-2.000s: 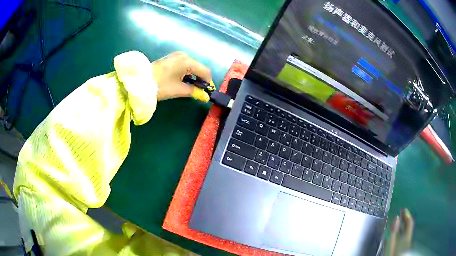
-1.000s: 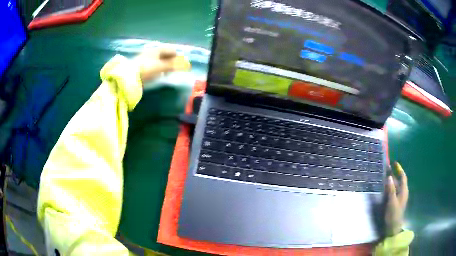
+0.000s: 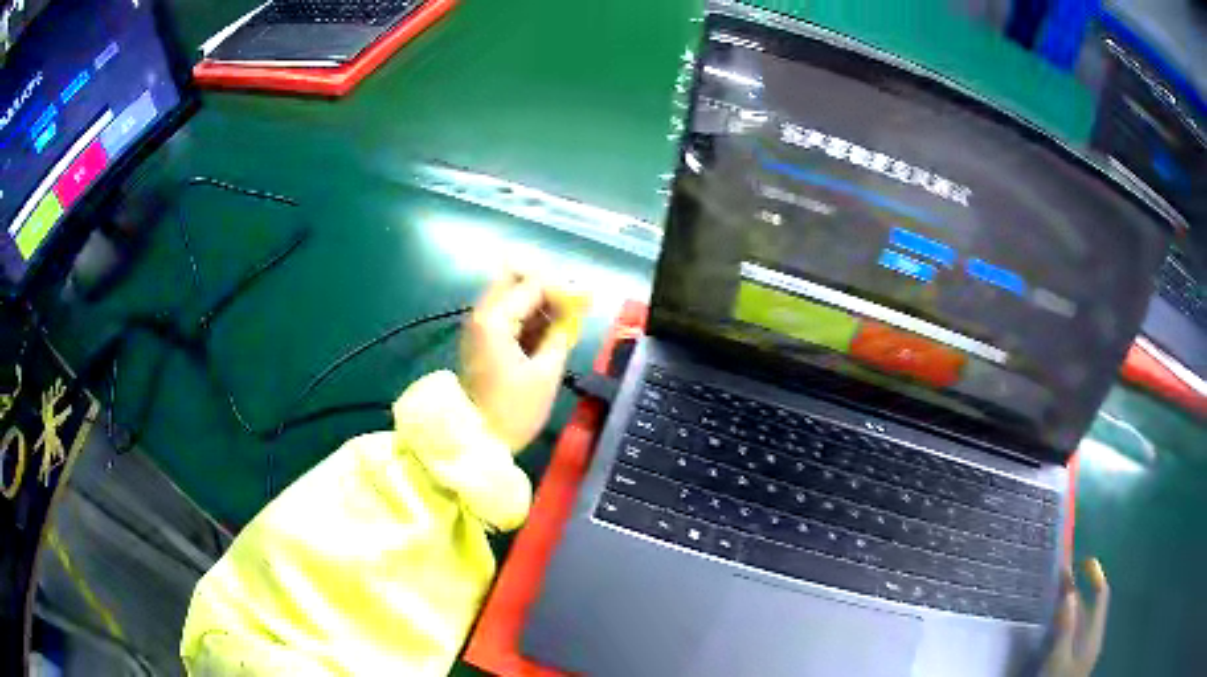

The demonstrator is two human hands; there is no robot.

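An open grey laptop [image 3: 781,582] with black keys lies on an orange-red foam pad [image 3: 510,622]. Its dark screen [image 3: 847,199] shows a test page with green, red and blue buttons. A black plug [image 3: 592,386] sits at its left side. My left hand [image 3: 519,355] is above the pad's left edge, near the laptop's upper left corner. Its yellow-tipped fingers are bent together and blurred; a black cable reaches the hand, but what it pinches is unclear. My right hand [image 3: 1083,619] is beside the laptop's right edge, fingers apart, partly cut off or hidden.
A monitor [image 3: 86,119] at the upper left shows the same kind of page. Black cables [image 3: 351,355] lie on the green bench [image 3: 556,79] left of my left hand. Another laptop on a red pad [image 3: 285,73] is at the back left, and another [image 3: 1185,298] at the right.
My left hand let go of the black plug at the laptop's side, moved away, then came back close to that side. The view has shifted, bringing the left monitor and cables into sight.
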